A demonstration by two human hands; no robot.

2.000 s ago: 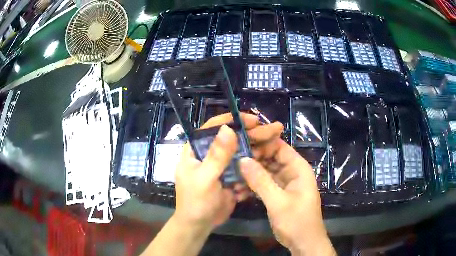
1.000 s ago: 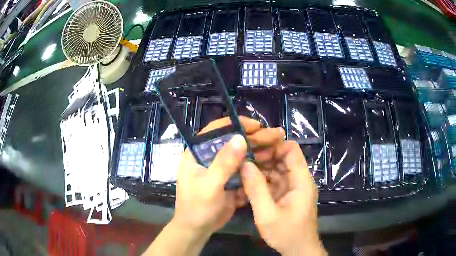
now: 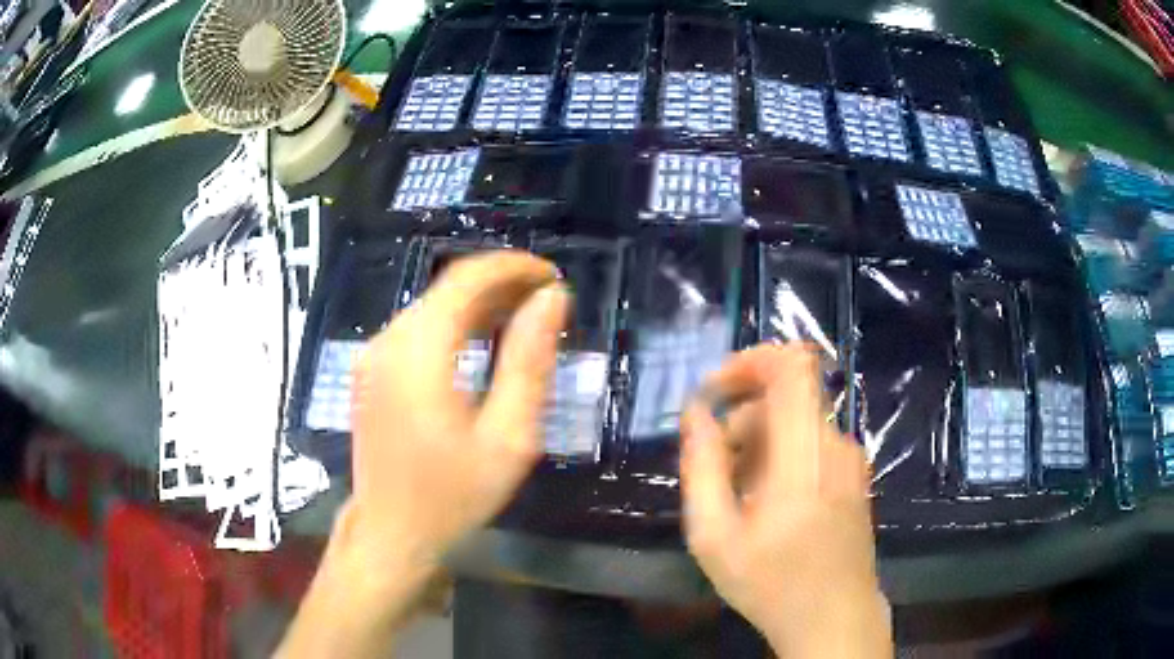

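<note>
A thin black phone front housing (image 3: 682, 303) with a pale, blurred key area is at the lower row of the black blister tray (image 3: 888, 348). My right hand (image 3: 779, 483) is at its lower right edge, thumb and fingertips pinching that edge; the contact is blurred. Whether the housing is fully down in its pocket cannot be told. My left hand (image 3: 451, 399) is blurred, left of the housing and over the tray, with thumb and fingers apart and nothing seen in it. It partly hides a keypad (image 3: 471, 367) in the lower row.
A cream desk fan (image 3: 261, 54) stands at the upper left. White cut-out sheets (image 3: 219, 367) are heaped left of the tray. Teal and white stacked pieces (image 3: 1123, 258) lie to the right. A red bin (image 3: 155, 579) is at the lower left. Pale keypads (image 3: 698, 103) fill the upper row.
The housing has moved from between both hands down to the tray's lower row. My left hand has let go and moved left; my right hand has moved slightly right and down.
</note>
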